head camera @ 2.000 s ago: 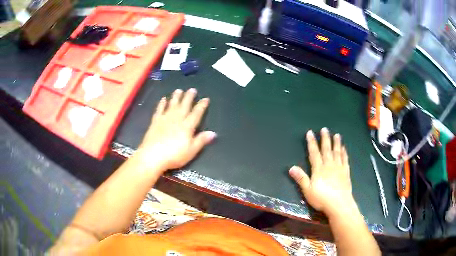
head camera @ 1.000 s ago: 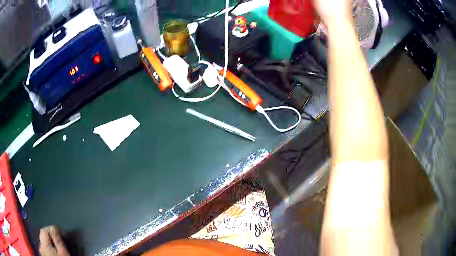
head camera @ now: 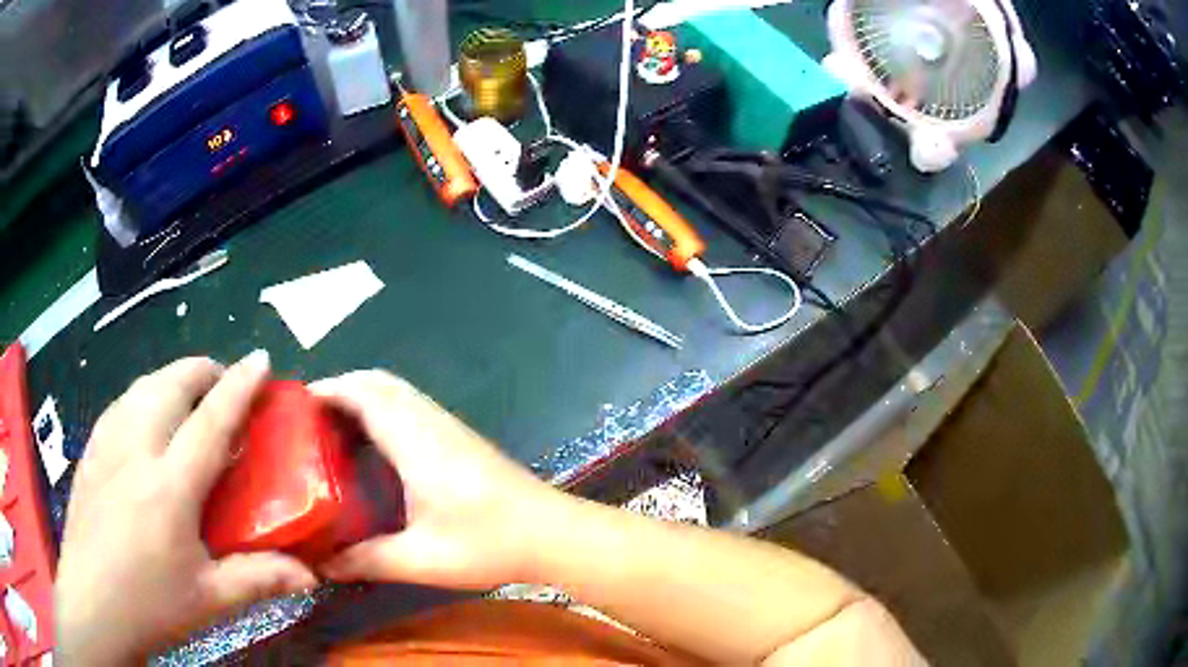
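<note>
A deep red tin (head camera: 280, 476) is held between both my hands, low at the left, above the bench's front edge. My left hand (head camera: 163, 502) grips its left side, with fingers along the top and the thumb below. My right hand (head camera: 424, 482) wraps its right side. The tin's right part looks dark and is partly covered by my right fingers. Whether its lid is on cannot be told.
Behind lie a white paper scrap (head camera: 323, 302), a brush (head camera: 163, 289), tweezers (head camera: 593, 300) and two orange screwdrivers (head camera: 437, 146). A blue heating unit (head camera: 209, 130), a fan (head camera: 928, 65) and a teal box (head camera: 762, 78) stand farther back. An open carton (head camera: 1016, 482) is at right; a red tray (head camera: 20, 508) at left.
My right hand has brought the red tin from the far right, by the fan, to the lower left. My left hand has come up from the bench and now also holds it.
</note>
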